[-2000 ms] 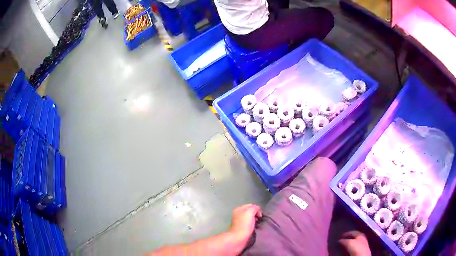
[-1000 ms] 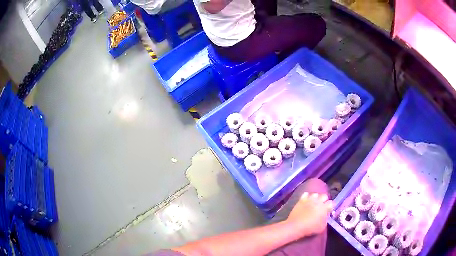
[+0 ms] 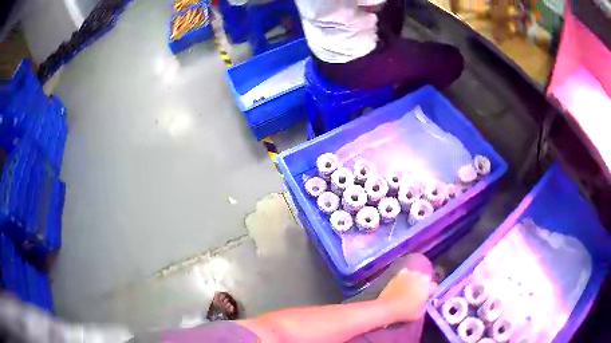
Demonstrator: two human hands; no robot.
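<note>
White-grey ring parts [image 3: 354, 198] stand grouped in the near-left half of a lined blue bin [image 3: 321, 238] ahead of me, with a few more at its right side. More ring parts [image 3: 471, 328] stand in the near corner of a second lined blue bin [image 3: 445, 279] at the lower right. My left hand [image 3: 405, 295] is bare, its fingers curled, over my knee beside the second bin's left edge. Whether it holds anything is hidden. My right hand is not in view.
A person in a white top [image 3: 338, 33] sits on a blue stool [image 3: 328, 100] beyond the first bin. Another blue bin [image 3: 268, 87] stands on the floor left of them. Stacked blue bins [image 3: 30, 174] line the left edge. A foot [image 3: 223, 306] shows on the floor.
My left hand moved from my thigh to my knee beside the right bin. My right hand, partly visible two seconds ago, is gone from view. The view has shifted, showing a foot at the bottom.
</note>
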